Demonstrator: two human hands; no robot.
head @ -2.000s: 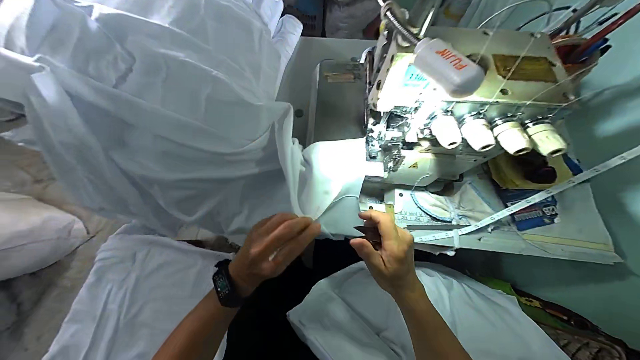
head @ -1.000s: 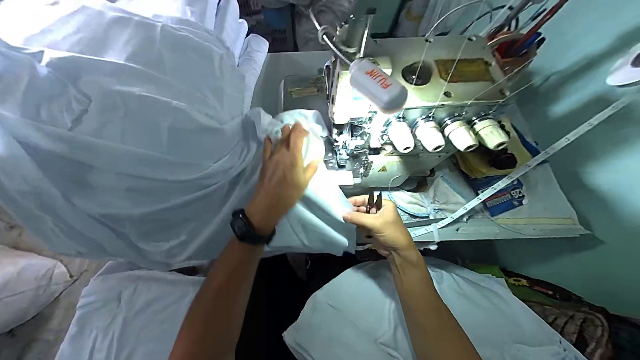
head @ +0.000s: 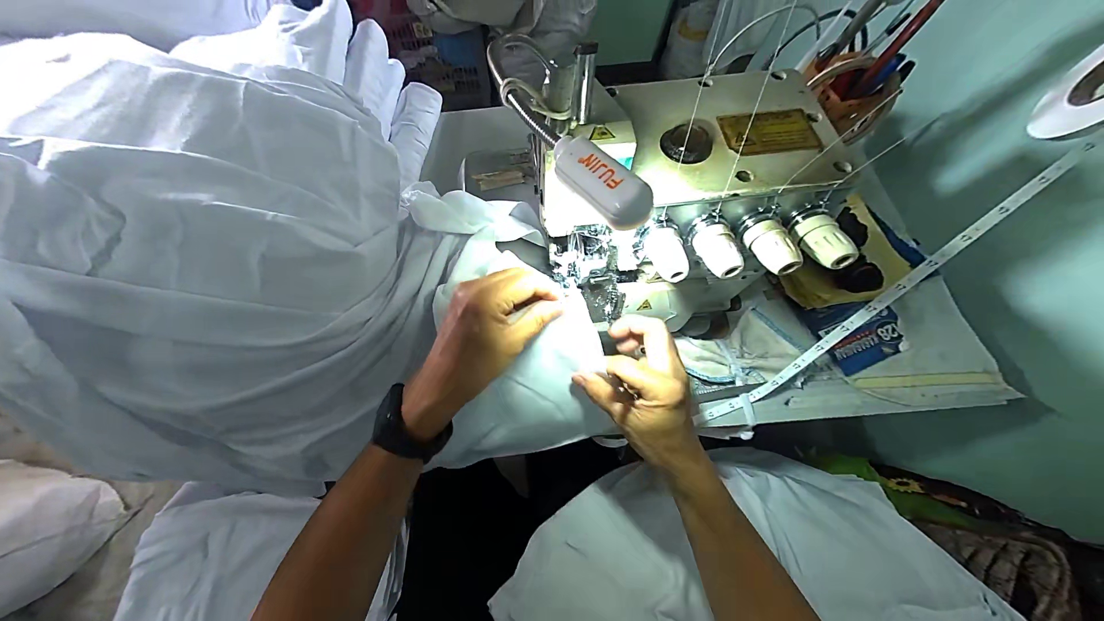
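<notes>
White fabric (head: 552, 379) lies along the front of an overlock sewing machine (head: 724, 147), its edge near the presser foot area (head: 595, 276). My left hand (head: 496, 332), with a dark watch on the wrist, pinches the fabric just in front of the needle area. To its right, my right hand (head: 642, 379) hovers at the fabric's right edge with curled fingers; something small and dark is partly hidden in its palm, and I cannot tell whether it is the snips. A lamp (head: 604, 181) on a flexible neck lights the needle area.
A large heap of white fabric (head: 198, 259) fills the left side. Four cream tension dials (head: 716, 246) front the machine. A white measuring tape (head: 871, 306) slants across the right, over a blue packet (head: 862, 336). A cup of tools (head: 854, 95) stands behind. More white cloth (head: 733, 543) lies below.
My left hand has come down from on top of the fabric to its edge near the needle area. The dark snips that stood out from my right hand no longer show plainly.
</notes>
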